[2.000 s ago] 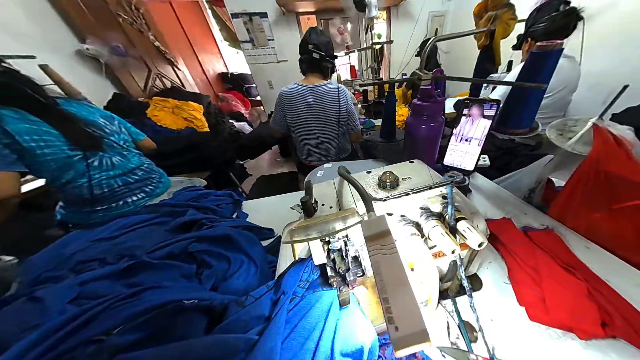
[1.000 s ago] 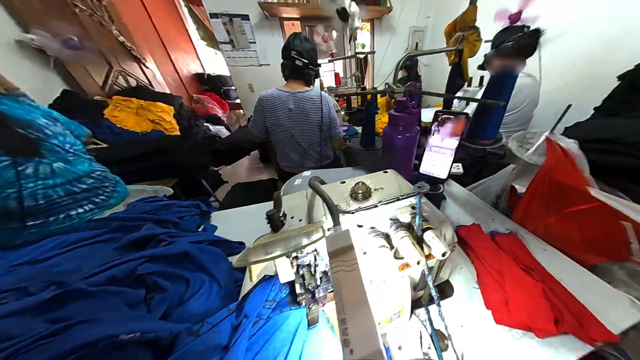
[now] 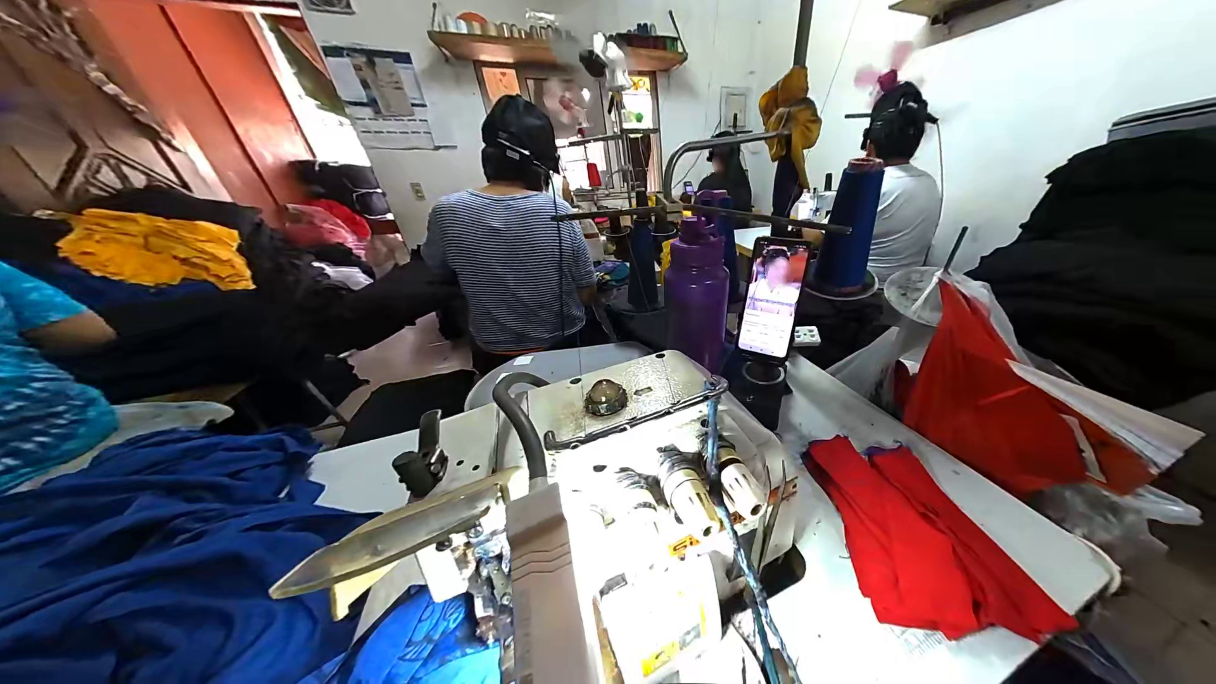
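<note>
Neither my left hand nor my right hand shows in the head view. An overlock sewing machine stands at the middle, its needle area brightly lit. Blue fabric lies under and beside the presser area, and it joins or meets a large dark blue heap of cloth at the left. A clear plastic guard juts to the left from the machine head. Folded red fabric rests on the white table to the right of the machine.
Behind the machine stand a purple bottle, a lit phone and a cone of dark blue thread. A red plastic bag is at the right. Other people sit ahead and at the left, near piled cloth.
The view has shifted, with more of the right side of the room showing. The person at the left is now partly cut off by the frame's edge.
</note>
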